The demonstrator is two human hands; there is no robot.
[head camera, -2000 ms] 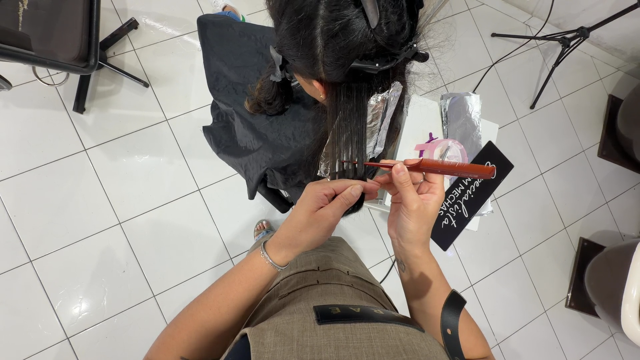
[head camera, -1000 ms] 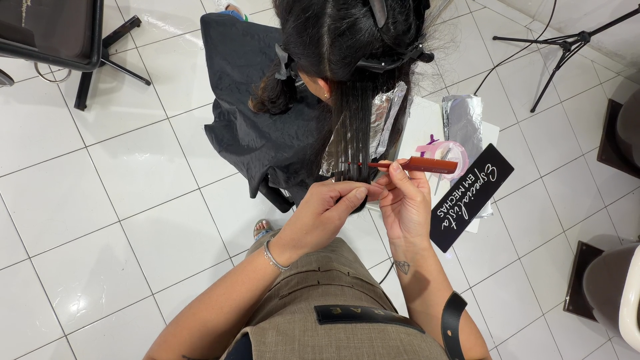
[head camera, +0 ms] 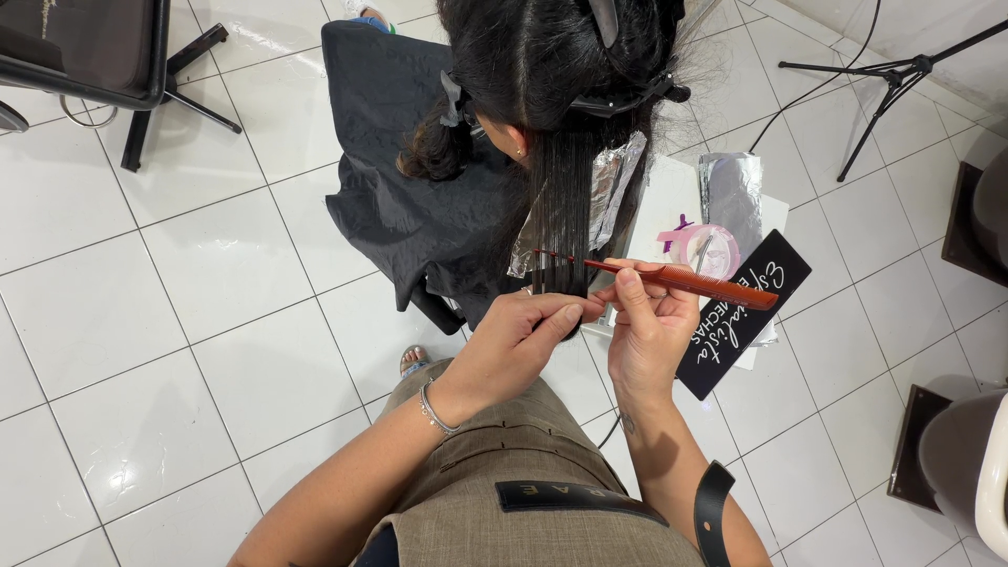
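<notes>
A seated person's dark hair (head camera: 524, 71) is sectioned with clips (head camera: 618, 102). My left hand (head camera: 524, 335) pinches the lower end of a smooth strand of dark hair (head camera: 561, 197) between its fingers. Just right of it, my right hand (head camera: 652, 327) holds a reddish-brown tail comb (head camera: 709, 285); the comb's thin tail points left and weaves through the strand above my left fingers. My right fingertips are close to the left ones. Behind the strand hangs a piece of aluminium foil (head camera: 614, 189).
A white trolley top (head camera: 665, 189) at the right bears foil sheets (head camera: 732, 193), a pink bowl (head camera: 709, 250) and a black board with writing (head camera: 743, 315). A black cape (head camera: 409, 181) covers the seated person. A tripod (head camera: 898, 79) stands upper right, a chair (head camera: 146, 94) upper left.
The tail of the comb shifts through the strand, from right of it a second ago to further left now. My left hand keeps its hold on the hair.
</notes>
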